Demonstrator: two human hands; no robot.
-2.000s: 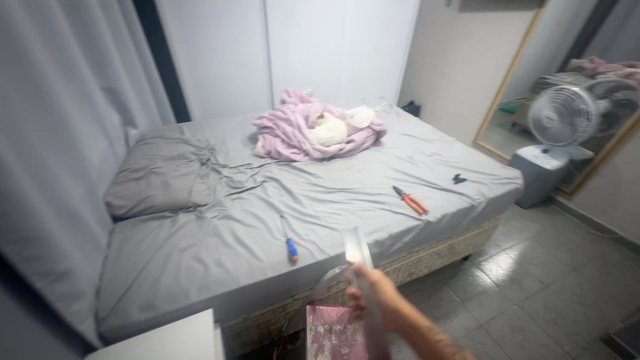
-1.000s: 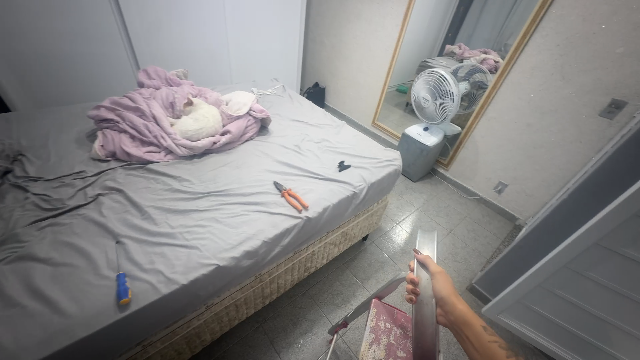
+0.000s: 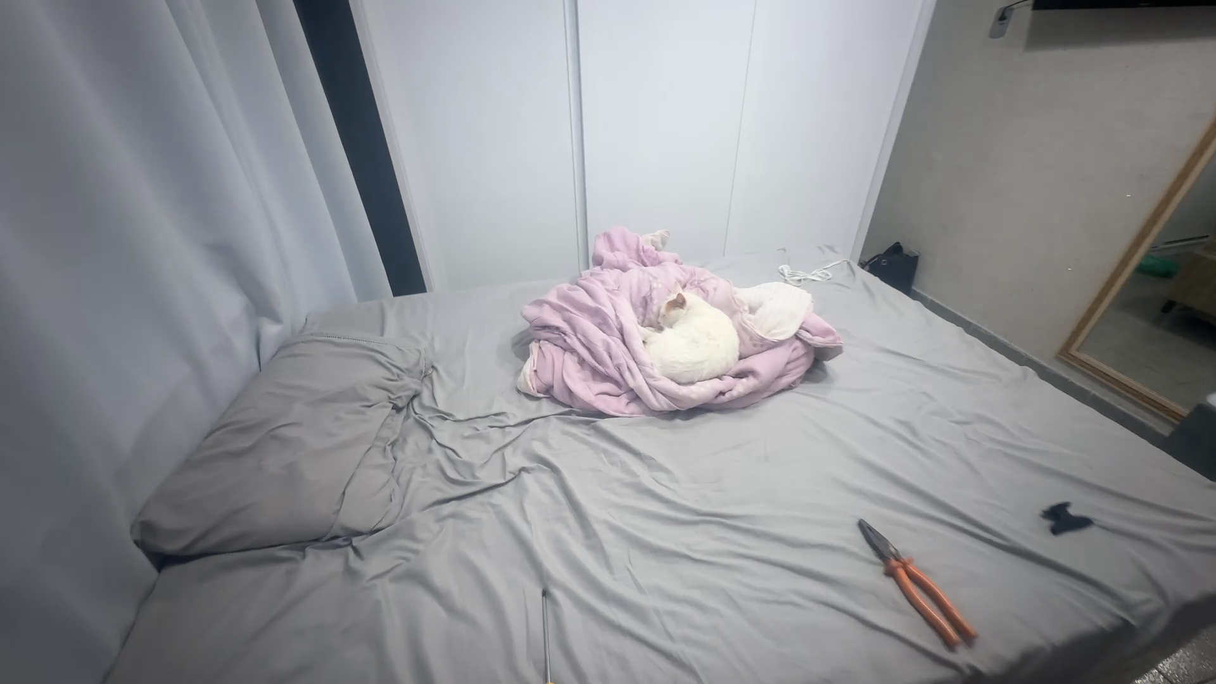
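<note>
Neither of my hands is in view now. On the grey bed sheet (image 3: 722, 503), at the lower right, lie pliers (image 3: 918, 587) with orange handles and dark jaws pointing up and left. A small dark object (image 3: 1065, 519) lies to their right; its kind cannot be told. The thin metal shaft of a screwdriver (image 3: 546, 635) shows at the bottom edge, its handle cut off by the frame. A white cat (image 3: 694, 344) is curled up on a bunched pink blanket (image 3: 608, 332) farther back on the bed.
A grey pillow (image 3: 275, 446) lies at the left beside a pale curtain (image 3: 123, 237). White panel doors (image 3: 655, 123) stand behind the bed. A white cord (image 3: 807, 274) and a black bag (image 3: 890, 268) are near the far right corner. A wood-framed mirror (image 3: 1130, 285) leans at the right.
A hand holding a long metal channel, seen in both earlier frames, is out of view now. The view has swung left, and the fan has left it.
</note>
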